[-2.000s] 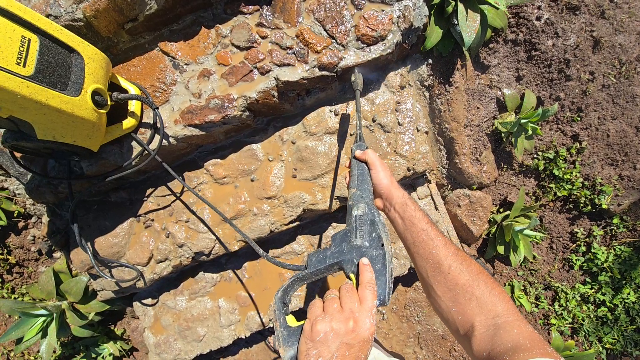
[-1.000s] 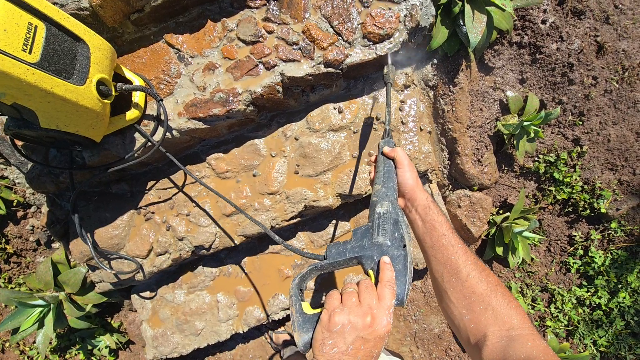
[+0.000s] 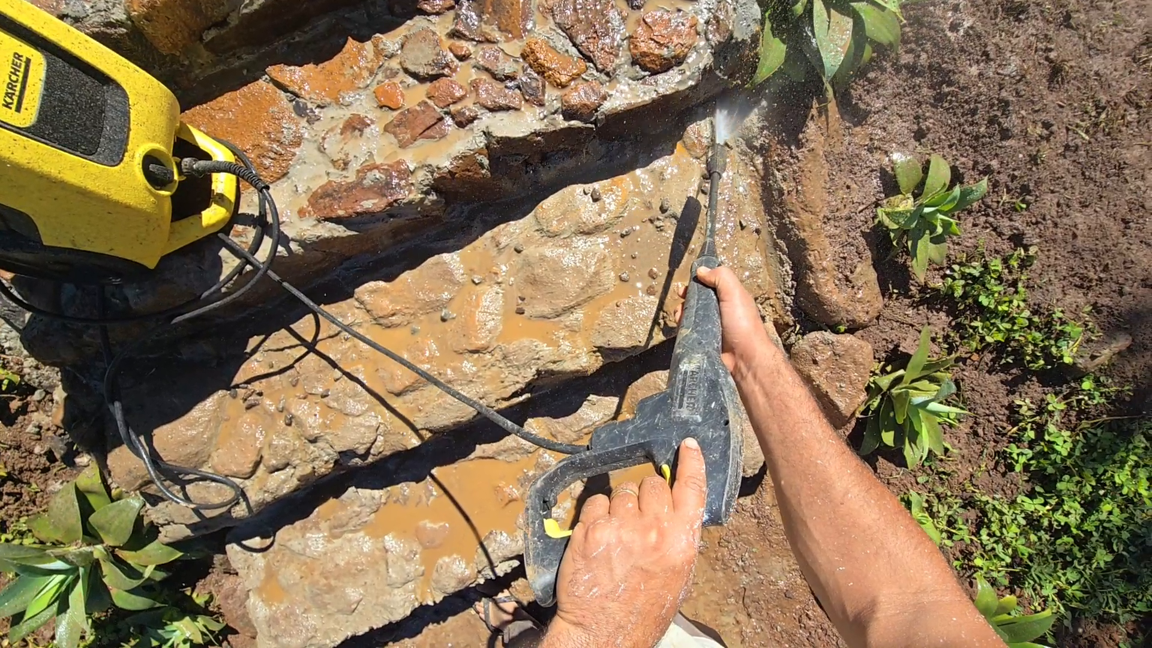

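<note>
A black Kärcher pressure washer gun (image 3: 700, 387) points up the view, over wet stone steps. My left hand (image 3: 634, 544) is closed round its rear handle, the index finger laid along the body. My right hand (image 3: 736, 315) grips the front of the body, just behind the lance (image 3: 713, 202); its fingers are partly hidden beneath. White spray (image 3: 736, 117) leaves the nozzle at the right end of the upper step's edge. A black hose (image 3: 405, 364) runs from the gun's rear towards the yellow pressure washer (image 3: 99, 135) at the upper left.
Muddy water lies on the stone steps (image 3: 486, 315). Hose loops (image 3: 135, 441) hang at the left. Leafy plants (image 3: 913, 405) grow in brown soil (image 3: 1035, 171) at the right, with another plant (image 3: 94, 558) at the lower left. A rounded stone (image 3: 832, 369) sits beside my right forearm.
The lance tip has moved right along the foot of the upper step, and the spray at it shows more plainly. Both hands have kept their hold on the gun.
</note>
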